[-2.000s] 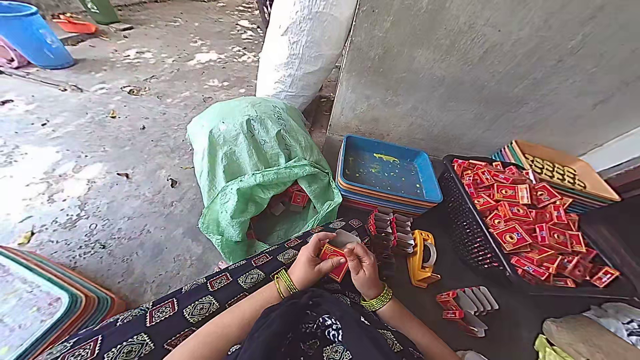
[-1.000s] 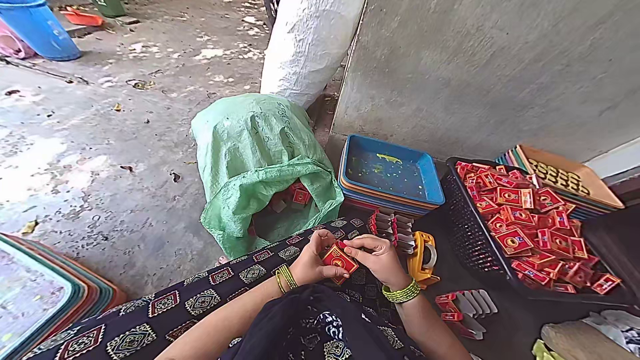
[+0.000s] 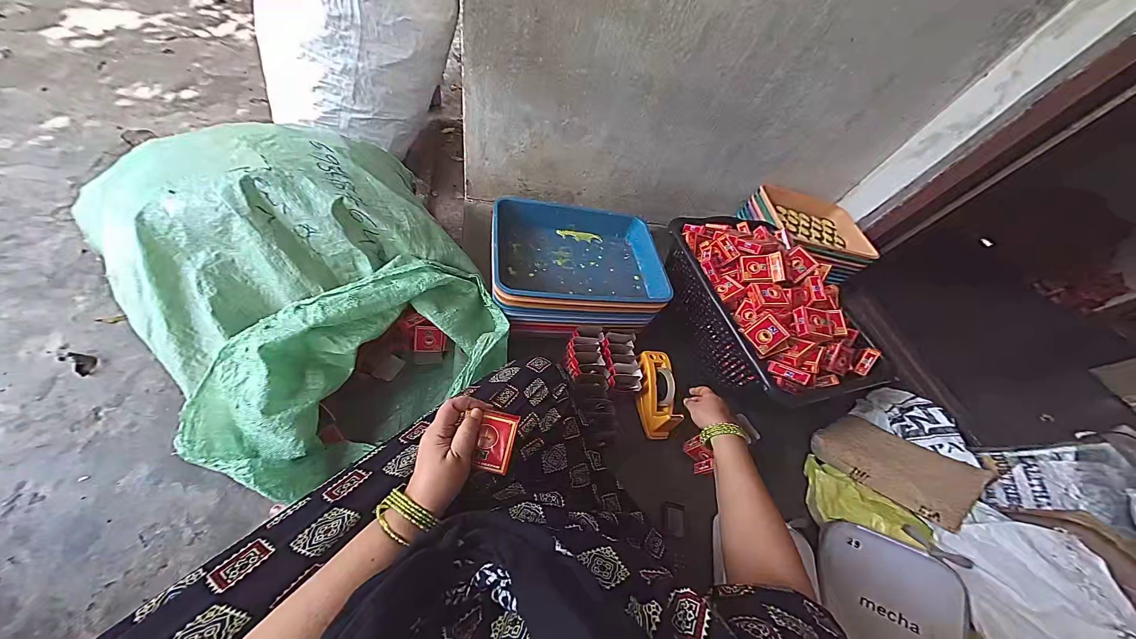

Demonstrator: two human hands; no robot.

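A small red printed carton (image 3: 497,442) is pinched between the thumb and fingers of my left hand (image 3: 453,439), over the patterned cloth on my lap. My right hand (image 3: 708,408) reaches out just right of a yellow tape dispenser (image 3: 657,395); whether its fingers hold anything cannot be told. Beneath that forearm lie more red cartons (image 3: 699,453), partly hidden. Left of the dispenser stand rows of open red-and-grey cartons (image 3: 603,359). Many red cartons (image 3: 768,333) fill a black plastic basket (image 3: 723,355).
An open green woven sack (image 3: 266,231) with cartons inside lies at the left, before a white sack (image 3: 355,71). Stacked blue trays (image 3: 581,253) stand by the wall. An orange tray (image 3: 821,222) holds small round pieces. Bags, cardboard (image 3: 901,470) and a grey lid (image 3: 892,581) lie at the right.
My hands were together at a red carton. The right has moved away to the right, beside the tape dispenser, while the left keeps the carton. The view has shifted.
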